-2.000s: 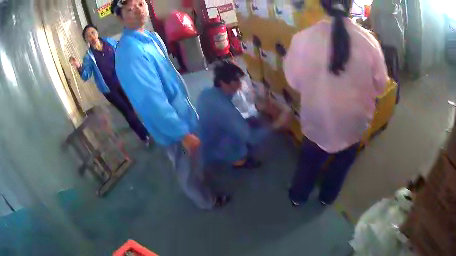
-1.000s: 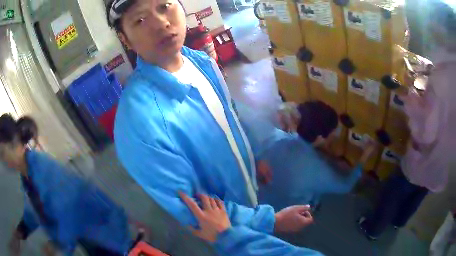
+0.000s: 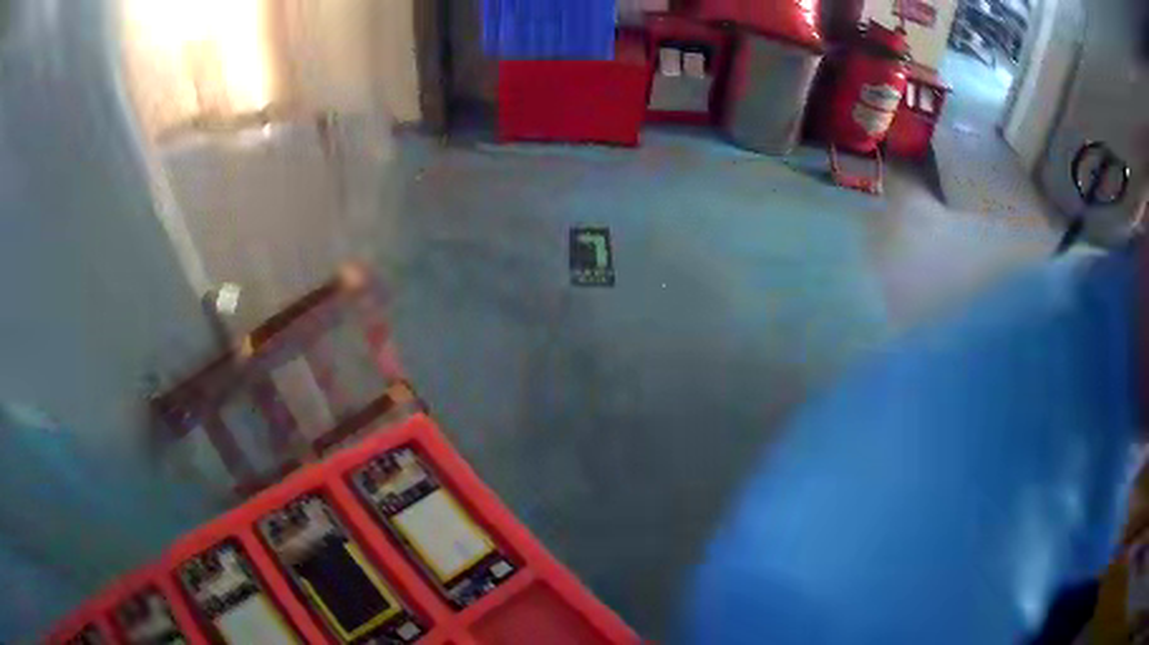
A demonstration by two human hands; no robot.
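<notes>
A red-orange plastic tray (image 3: 485, 481) shows at the lower left of the head view, tilted and cut off by the bottom edge. Its visible row of pockets holds several open-backed phones. The nearest to the corner has a white battery (image 3: 441, 536) with yellow edging. The one beside it has a black battery (image 3: 343, 583). A pocket (image 3: 536, 617) at the tray's lower right shows a bare red floor where it is visible. Neither of my hands is in the picture, so what holds the tray is hidden.
A blue-sleeved person (image 3: 932, 466), blurred, fills the right side close by. A brown wooden stool or frame (image 3: 290, 365) lies beyond the tray. Red boxes (image 3: 570, 101), a grey bin (image 3: 771, 95) and a red extinguisher (image 3: 867, 101) stand at the back. A floor sign (image 3: 592, 256) marks the floor.
The view has swung down and left. Much more of the tray shows. The person in blue has passed to the right edge. My hand or another's on the blue sleeve is gone.
</notes>
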